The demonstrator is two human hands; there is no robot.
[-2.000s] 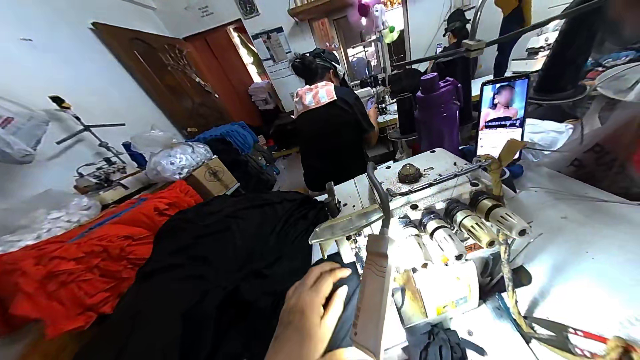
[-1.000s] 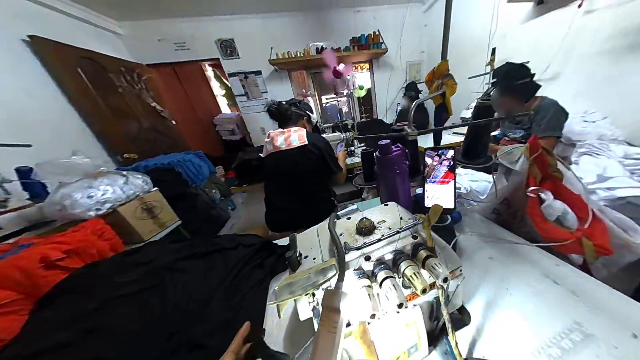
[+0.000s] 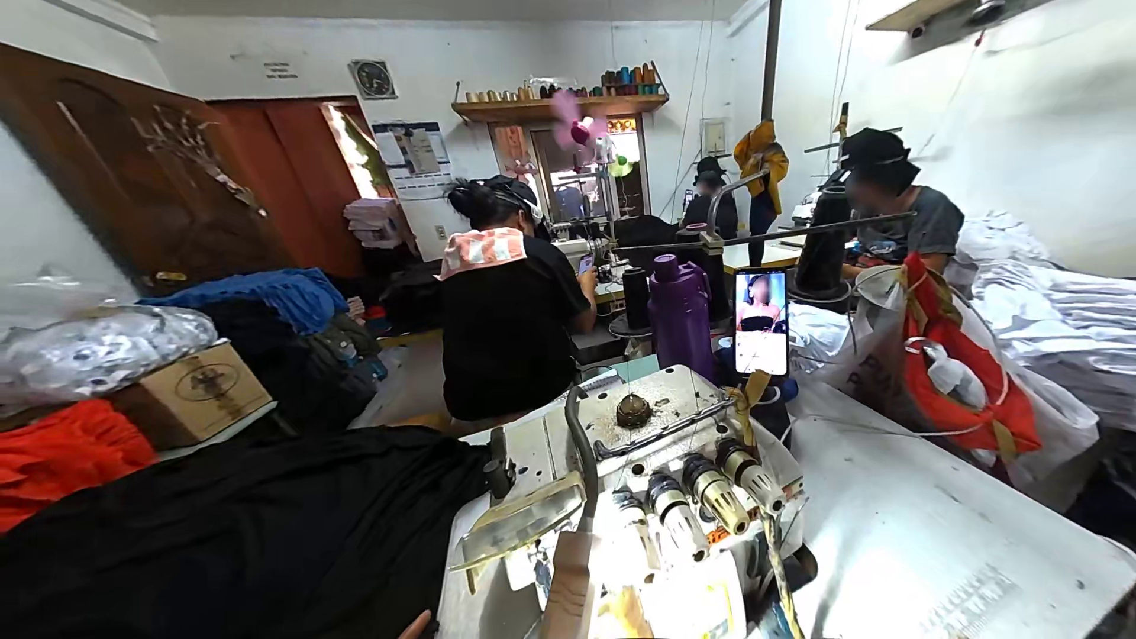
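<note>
Only a fingertip of one of my hands, apparently my left hand (image 3: 415, 625), shows at the bottom edge, beside the black fabric (image 3: 240, 532); whether it holds anything is hidden. My right hand is out of the picture. Directly ahead stands an overlock sewing machine (image 3: 532, 444) with several tension dials (image 3: 710, 493) on its front. A lamp with a curved neck (image 3: 581, 457) reaches down before it, and bright light falls on the machine's lower front. The black fabric spreads to the left of the machine, its right edge close to the machine's side.
Behind the machine stand a purple flask (image 3: 680, 319) and a propped phone (image 3: 761, 321). Black thread cones (image 3: 821, 248) are at the right. A cardboard box (image 3: 206, 390) and red fabric (image 3: 67, 453) lie left. Co-workers sit beyond; a bag (image 3: 1056, 399) is at the far right.
The hand that lay by the machine's left side two seconds ago has dropped almost out of the picture. The view has swung up and to the right.
</note>
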